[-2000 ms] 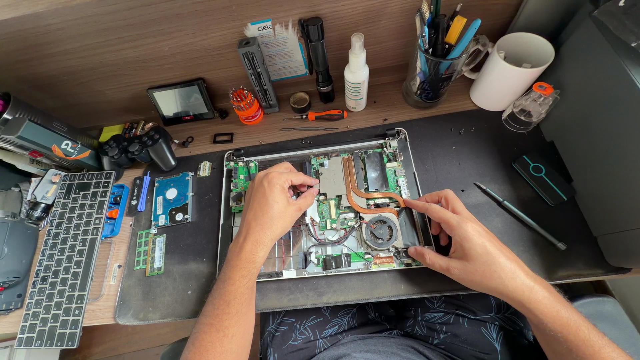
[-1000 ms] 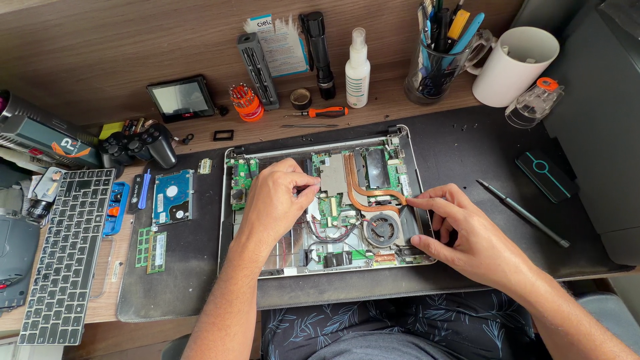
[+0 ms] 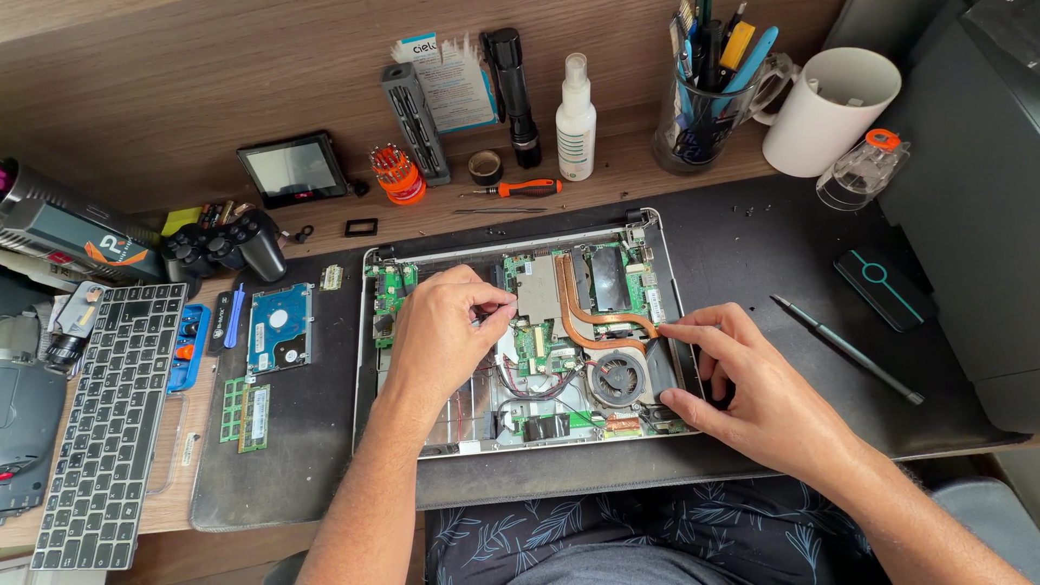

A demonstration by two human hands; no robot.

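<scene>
An opened laptop base point(image 3: 674, 284) lies on the black desk mat, its green circuit board point(image 3: 540, 345) exposed. Copper heat pipes point(image 3: 569, 313) curve down to the round cooling fan point(image 3: 616, 379). My left hand point(image 3: 455, 333) is over the middle-left of the base, thumb and index fingertip together by the metal plate point(image 3: 538, 288); whether something small is between them is hidden. At the right side, my right hand point(image 3: 731, 382) has its index fingertip at the end of the heat pipes and its thumb beside the fan, fingers apart. Dark cables run below the board.
Left of the base lie a hard drive point(image 3: 280, 329), memory modules point(image 3: 254, 417) and a loose keyboard point(image 3: 110, 422). Behind are an orange-handled screwdriver point(image 3: 528, 188), a bit holder point(image 3: 398, 175) and a white spray bottle point(image 3: 576, 122). A pen-like tool point(image 3: 845, 349) and small screws lie rightward.
</scene>
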